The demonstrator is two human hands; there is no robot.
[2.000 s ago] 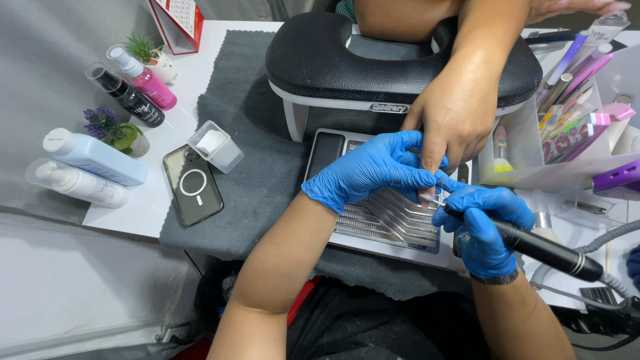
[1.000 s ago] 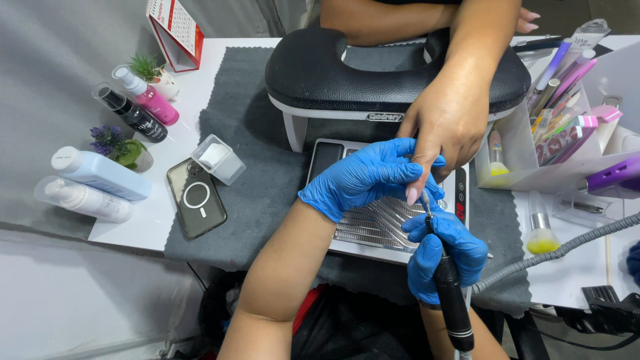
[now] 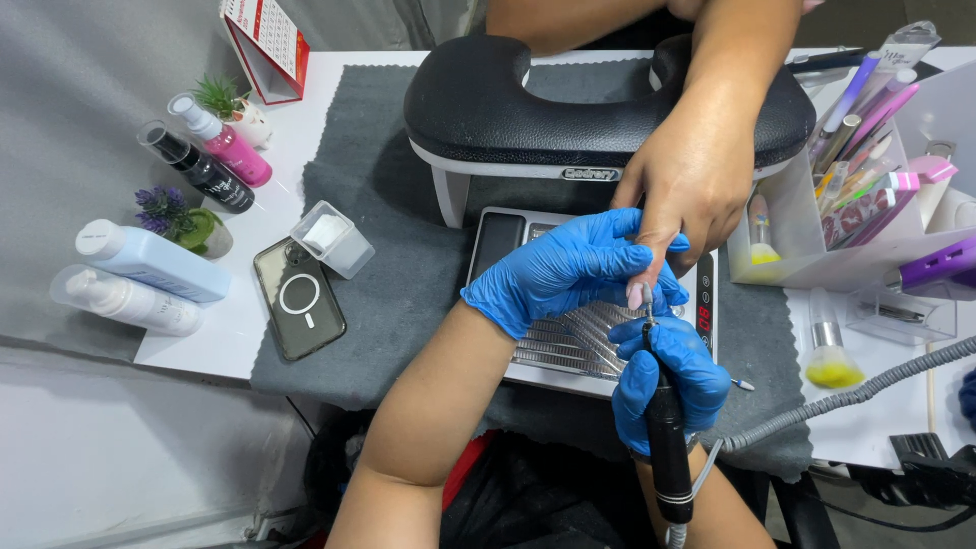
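Note:
My left hand [image 3: 572,267], in a blue glove, grips a finger of another person's hand [image 3: 686,183], which reaches down over the black padded armrest [image 3: 579,137]. In my gloved right hand [image 3: 671,381] is a black electric nail drill [image 3: 667,450], tilted upward. Its metal bit [image 3: 648,297] is at the edge of the pale pink fingernail [image 3: 634,295]; whether they touch I cannot tell. Beneath both my hands lies a nail dust collector [image 3: 564,343] with a metal grille and a red lit display.
On the left are a phone [image 3: 299,297], a small clear box with white pads [image 3: 333,239], several bottles [image 3: 152,259] and a desk calendar [image 3: 267,49]. To the right stand a tool organizer [image 3: 869,236], a yellow-tipped brush [image 3: 831,358] and the drill's coiled cord [image 3: 846,400]. A loose drill bit [image 3: 742,385] lies on the grey mat.
The drill in my right hand has swung from pointing left to standing nearly upright in view, its rear end now toward me. My left hand still holds the person's finger.

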